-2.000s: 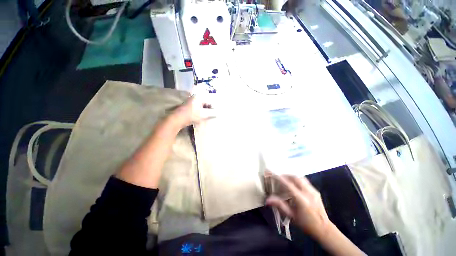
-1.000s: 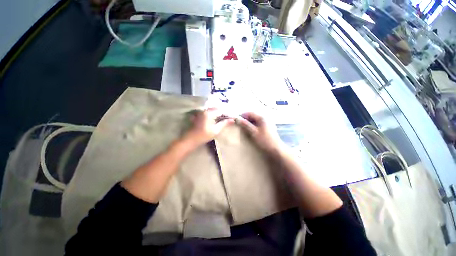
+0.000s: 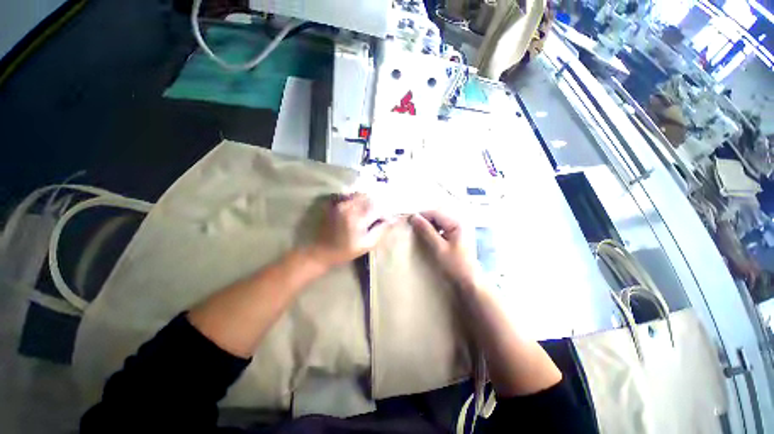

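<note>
A large beige bag panel (image 3: 221,229) covers the table edge and my lap, with a narrower beige section (image 3: 416,322) hanging at its right. My left hand (image 3: 346,230) pinches the cloth's upper edge just below the needle area (image 3: 378,168). My right hand (image 3: 440,240) pinches the same edge a little to the right. The edge between the fingertips is partly lost in glare. The white sewing machine head (image 3: 406,106) with a red logo stands above my hands. Cream handle loops (image 3: 68,246) stick out at the left of the panel.
A beige bag (image 3: 653,364) with handle loops (image 3: 632,284) lies at the right. A teal cloth (image 3: 246,72) and a white cable (image 3: 222,61) are behind left. A metal rail (image 3: 628,153) runs along the right side. More workstations stand behind right.
My right hand has moved up from the lower part of the cloth to its top edge beside my left hand. Since the last earlier frame, both hands have shifted only slightly. The camera view has tilted.
</note>
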